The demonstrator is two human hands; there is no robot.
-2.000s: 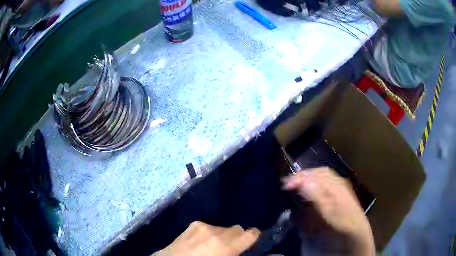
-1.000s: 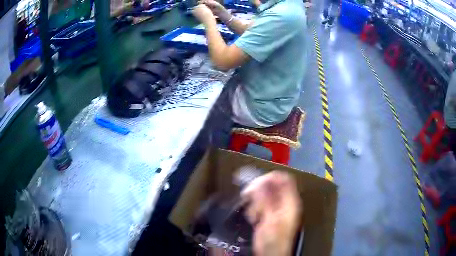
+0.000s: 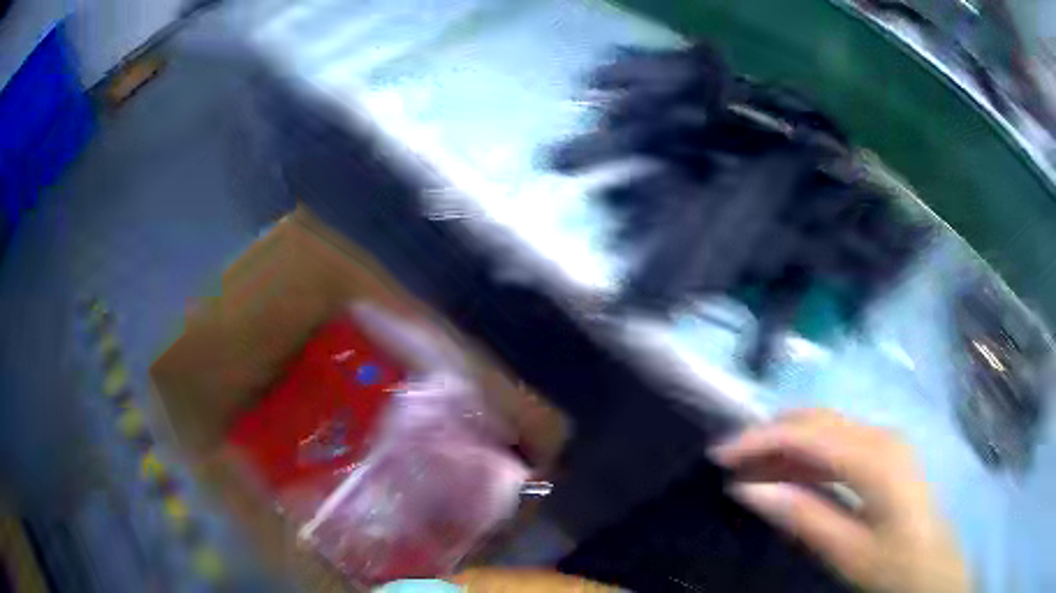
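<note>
My right hand (image 3: 857, 498) is at the lower right, over the bench's front edge. Its fingers are curved and apart, and I see nothing held in it. A strip of skin, likely my left hand or wrist (image 3: 539, 581), is cut off by the bottom edge beside a pale teal patch; its fingers are hidden. A blurred pile of black sleeves (image 3: 753, 220) lies on the bench beyond my right hand. The stack of steel strips (image 3: 998, 376) shows blurred at the far right.
An open cardboard box (image 3: 261, 284) stands beside the bench at left, holding a red item (image 3: 324, 400) and clear plastic (image 3: 429, 487). The whitish bench (image 3: 475, 70) has a dark front side. A green belt (image 3: 926, 127) runs behind. A blue object (image 3: 46, 116) is at upper left.
The view has swung left, from the right-hand box and seated person to the sleeve pile and another box. The blurred small item near my hand over the right-hand box is no longer seen.
</note>
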